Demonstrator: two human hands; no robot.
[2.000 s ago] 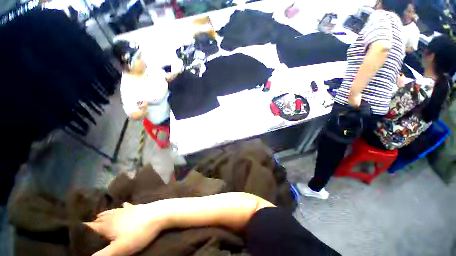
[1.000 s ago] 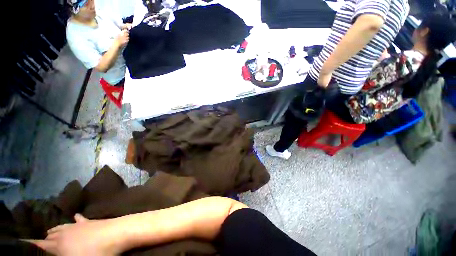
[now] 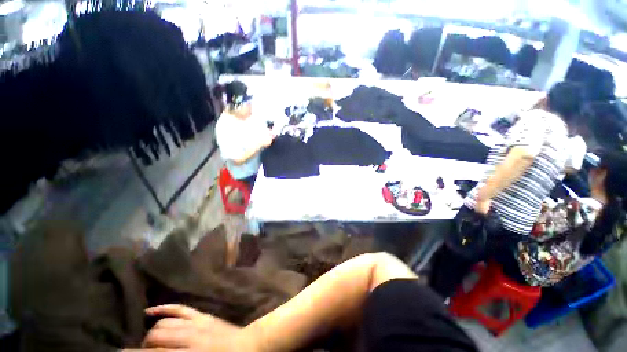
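Note:
A large heap of brown garments [image 3: 213, 278] fills the lower left in front of me. My right hand [image 3: 196, 333] lies over the heap with its forearm across it, holding the garments from above. The hand is cut by the bottom edge, and the fingertips are partly hidden or blurred. My left hand is not in view. More brown cloth [image 3: 309, 244] lies beyond, by the table's near edge.
A white table [image 3: 309, 199] with black garments [image 3: 350, 146] and a trimmings tray [image 3: 407, 198] stands ahead. A person sits beyond left; a striped-shirt person stands right, near red stool [image 3: 496, 295] and blue crate [image 3: 574, 292]. Dark hanging garments [image 3: 117, 89] are left.
The view has tilted up, so the table and people sit lower in the picture than one second ago. My right hand has stayed over the brown heap and appears further right.

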